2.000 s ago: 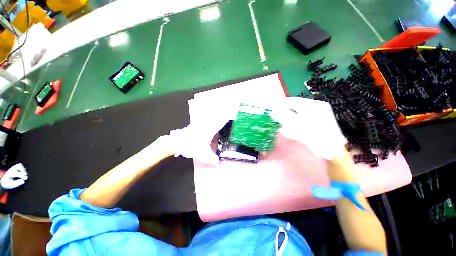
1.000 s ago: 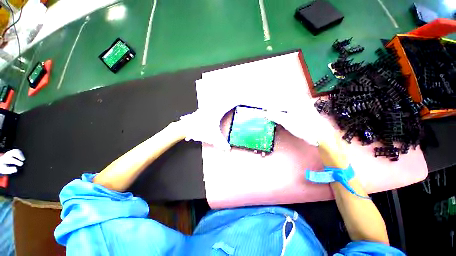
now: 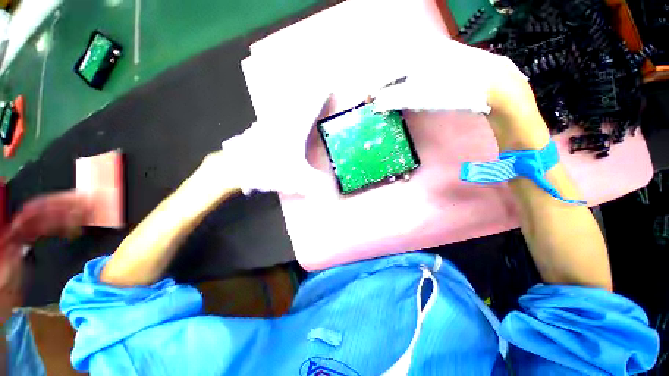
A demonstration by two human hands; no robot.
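Note:
A green circuit board (image 3: pixel 369 149) sits in a black housing (image 3: pixel 339 177) over the pink foam mat (image 3: pixel 411 220), slightly tilted. My left hand (image 3: pixel 282 150), in a white glove, grips the housing's left side. My right hand (image 3: pixel 440 77), also in a white glove, is at the housing's top right corner. A thin dark item (image 3: pixel 391 86) shows at its fingertips; I cannot tell whether it is a tool or a part. The right fingers are washed out by glare. A blue wrist strap (image 3: pixel 513 166) is on my right wrist.
A heap of black comb-like pieces (image 3: pixel 568 66) lies at right beside the orange parts box (image 3: pixel 656 72). A part-assembled unit (image 3: pixel 98 60) is on the green belt (image 3: pixel 191 29). Another person's blurred hand (image 3: pixel 51 214) is at left beside a pink foam pad (image 3: pixel 101 189).
The board, loose and blurred two seconds ago, lies in the housing. A thin dark item shows at my right fingertips. A foam pad and another person's hand have appeared at left. The view has shifted.

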